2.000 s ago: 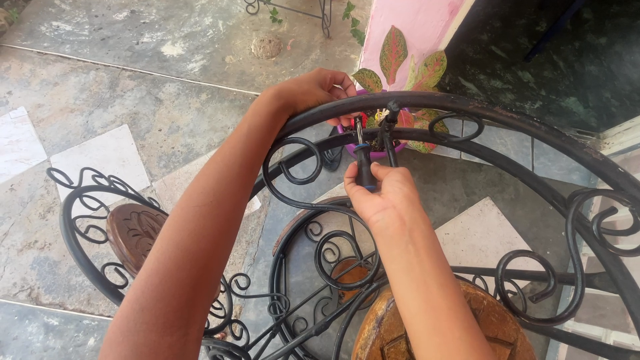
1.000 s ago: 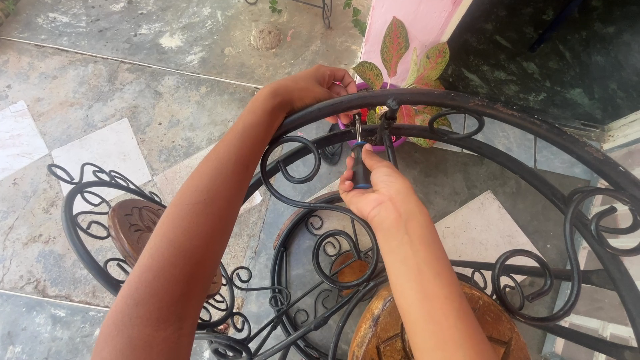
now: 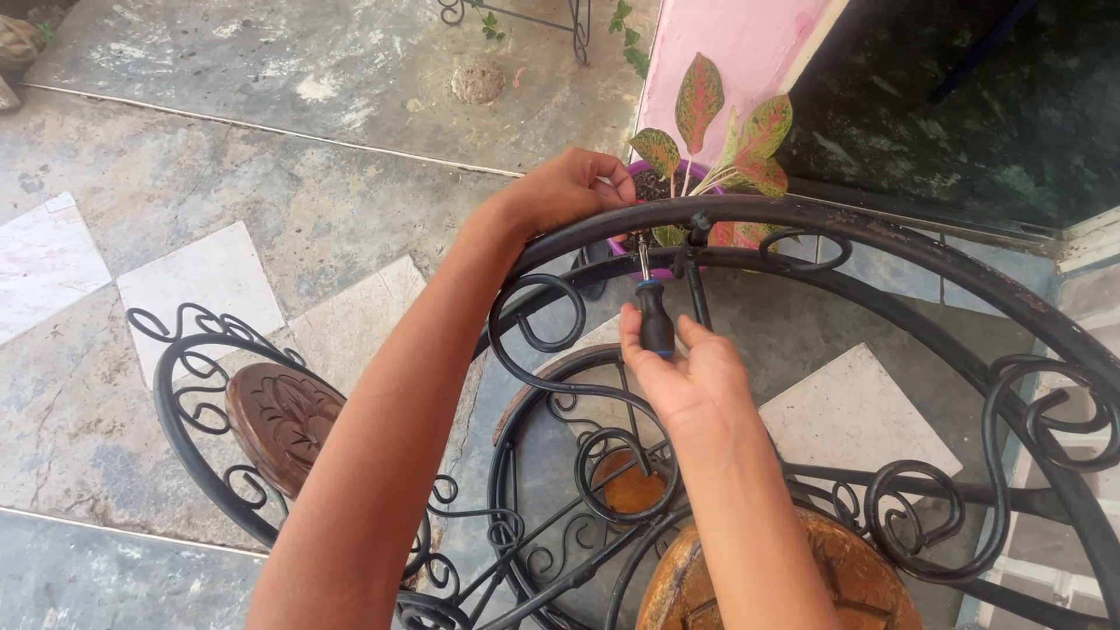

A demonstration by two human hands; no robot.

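Note:
My right hand [image 3: 687, 359] holds a screwdriver with a black and blue handle [image 3: 654, 319], its shaft pointing up to the underside of a curved black wrought-iron rail [image 3: 787, 210]. Over the rail's far side reaches my left hand [image 3: 582, 188], its fingers curled near the screwdriver's tip beside a small red thing. The rail partly hides those fingertips, and what they pinch cannot be made out. Right of the shaft, a short black metal post [image 3: 699, 232] joins the upper and lower rails.
Behind the rail stands a purple pot [image 3: 643, 166] with a red-green leafy plant [image 3: 700, 101] by a pink wall [image 3: 735, 44]. Black scrollwork surrounds a carved brown wooden disc [image 3: 284, 424] at left and a carved wooden round [image 3: 857, 577] below. Floor tiles lie beneath.
The fingers of my right hand have opened out around the screwdriver handle, which they wrapped more closely before. My left hand stays at the rail.

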